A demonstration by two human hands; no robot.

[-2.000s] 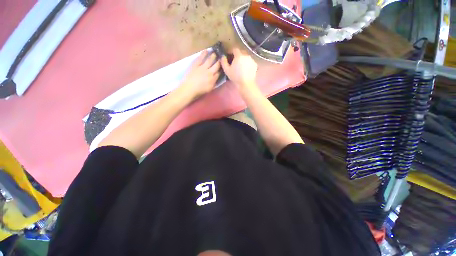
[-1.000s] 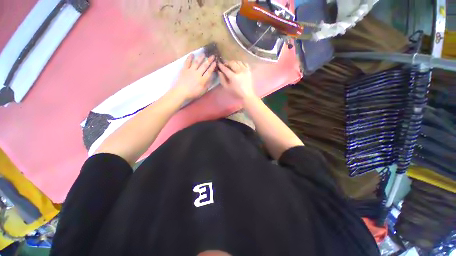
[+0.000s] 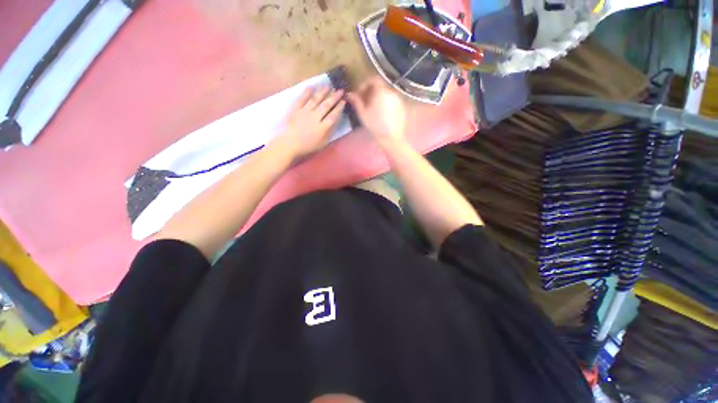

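A white sleeve (image 3: 228, 134) lies slanting on the pink-red table, its wide end with dark grey fabric at the left and its narrow dark cuff hem at the upper right. A thin dark seam line runs lengthwise along it. My left hand (image 3: 315, 122) lies on the sleeve near the cuff, fingers spread, fingertips at the dark band. My right hand (image 3: 378, 110) is at the cuff's right edge, slightly blurred, its fingertips close to my left fingertips. Whether it pinches the hem cannot be told. The steam iron (image 3: 417, 59) with its brown-orange handle stands just beyond my right hand.
Another white sleeve (image 3: 59, 59) with dark ends lies at the far left. The pink table (image 3: 189, 47) is scorched tan near the iron. A dark blue-grey pad (image 3: 502, 90) is at the right edge, under the iron's pale hose (image 3: 543, 57). Dark garments on black hangers (image 3: 606, 205) hang at the right.
Both hands stay at the cuff. The dark cuff band lies flatter and more uncovered than two seconds ago, and my right fingers have shifted slightly. The iron has not visibly been moved.
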